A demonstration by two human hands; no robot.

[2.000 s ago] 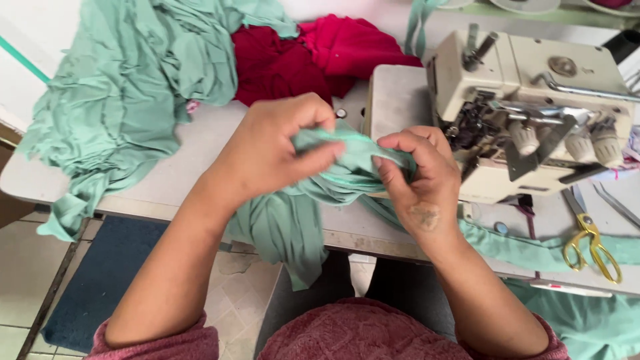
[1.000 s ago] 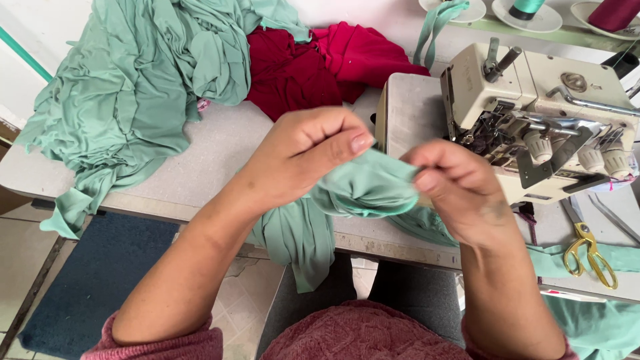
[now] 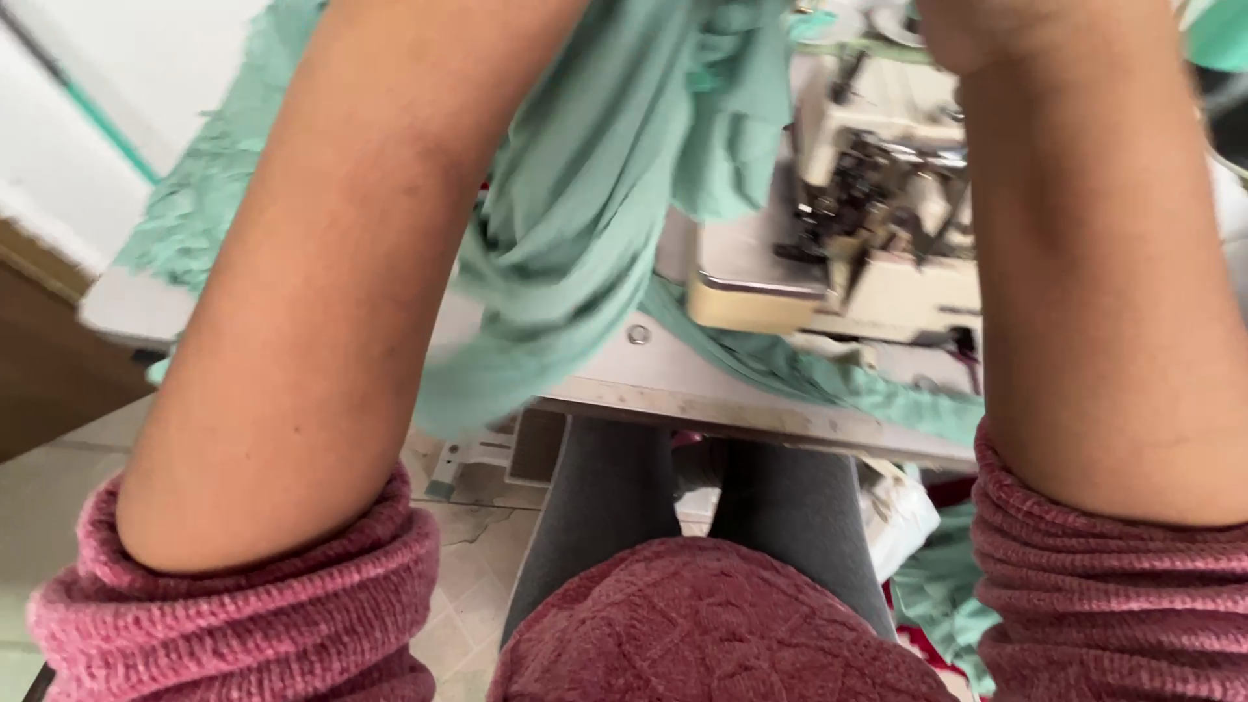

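Both forearms reach up past the top of the head view. My left hand is beyond the top edge, out of sight. Of my right hand only the wrist and the base show at the top right; its fingers are cut off. Between the arms hangs a mint-green fabric piece (image 3: pixel 595 185) in loose folds, its lower end slightly blurred over the table's front edge. What holds its top is hidden. To its right stands a cream sewing machine (image 3: pixel 897 283), partly behind my right forearm. A gathered mint-green strip (image 3: pixel 819 375) runs along the table below the machine.
The white table (image 3: pixel 604 375) has its edge just before my lap. More mint-green fabric (image 3: pixel 185 224) lies at the far left, partly behind my left forearm. Thread cones on plates stand at the upper right. Green cloth and a white bag (image 3: pixel 902 517) are below the table at right.
Both hands have risen out of the top of the view from above the table front. The mint-green fabric, bunched between them before, now hangs long between the arms. The view has shifted noticeably.
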